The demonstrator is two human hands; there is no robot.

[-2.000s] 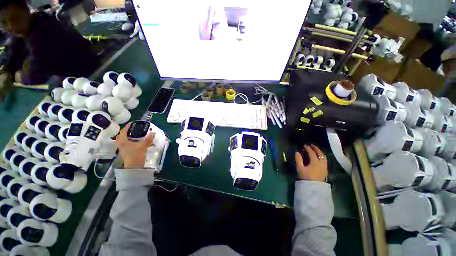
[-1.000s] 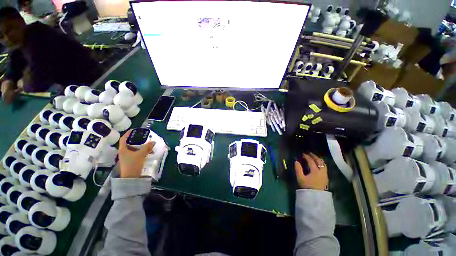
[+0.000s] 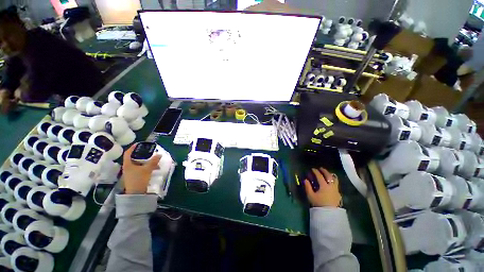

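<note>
My left hand [image 3: 139,171] grips the black-faced top of a white security camera [image 3: 162,172], which stands on the green bench. My right hand [image 3: 322,187] rests over a small black computer mouse [image 3: 312,182], mostly hidden under the fingers. Two more white security cameras stand upright between my hands, one at the middle [image 3: 204,164] and one to its right [image 3: 257,184], both untouched. The large monitor [image 3: 231,58] shows a mostly white screen with a small faint picture near its top.
A white keyboard [image 3: 225,134] and a smartphone [image 3: 168,121] lie below the monitor. A black machine [image 3: 339,130] carries a yellow tape roll [image 3: 351,113]. Rows of camera ball heads [image 3: 48,175] fill the left; camera housings [image 3: 424,188] fill the right. A person [image 3: 53,64] sits at far left.
The view has tilted and shifted slightly, so more of the monitor's top edge shows. The picture on the screen has become smaller and fainter. Both hands keep their holds.
</note>
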